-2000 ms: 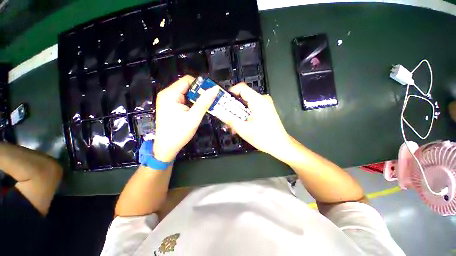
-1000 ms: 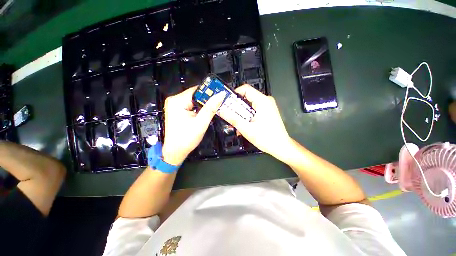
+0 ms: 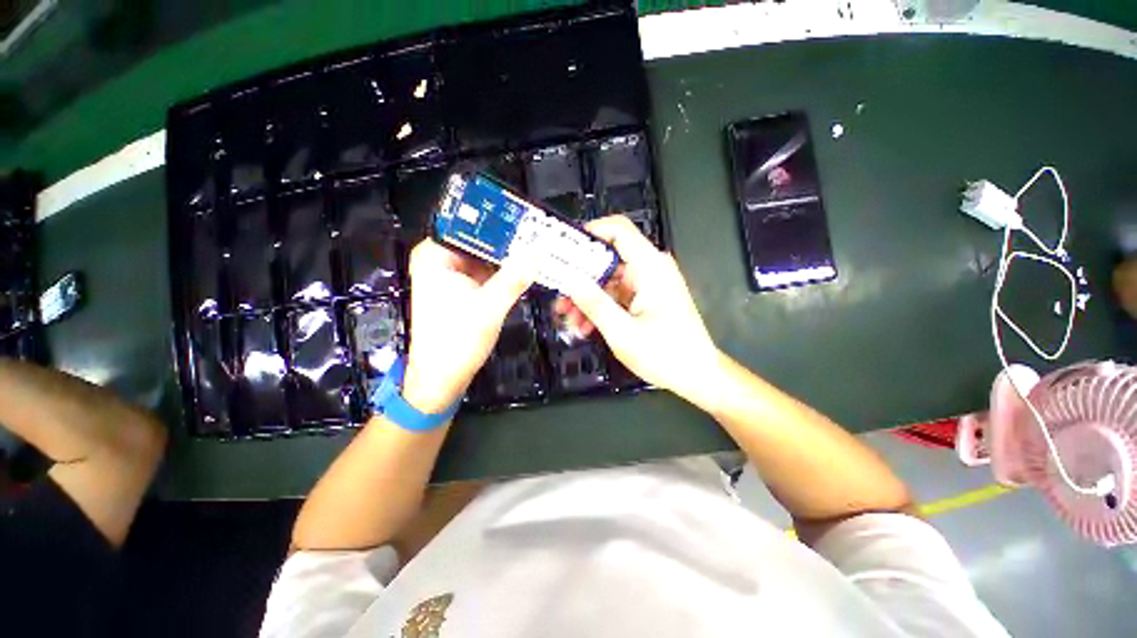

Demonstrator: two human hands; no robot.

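Note:
A circuit board [image 3: 486, 221], blue at its upper left end and white with small marks on the rest, lies face up and tilted in a black housing [image 3: 440, 222] whose edge shows around it. My left hand [image 3: 459, 312] holds its lower left side, thumb on the white part. My right hand [image 3: 651, 303] holds its right end, fingers curled beneath. Both hands are above the black blister tray [image 3: 268, 268]; several of its pockets hold black housings. Fingers hide part of the white area.
A smartphone [image 3: 782, 202] lies right of the tray on the green bench [image 3: 898, 287]. A white charger with cord [image 3: 991, 203] and a pink fan [image 3: 1082, 449] are at far right. Another person's arm [image 3: 81, 436] is at left. Pale scraps [image 3: 404, 130] lie on the tray.
The board and housing have shifted left and turned flatter, showing more of the blue end. My left thumb has moved from the blue end down onto the white part.

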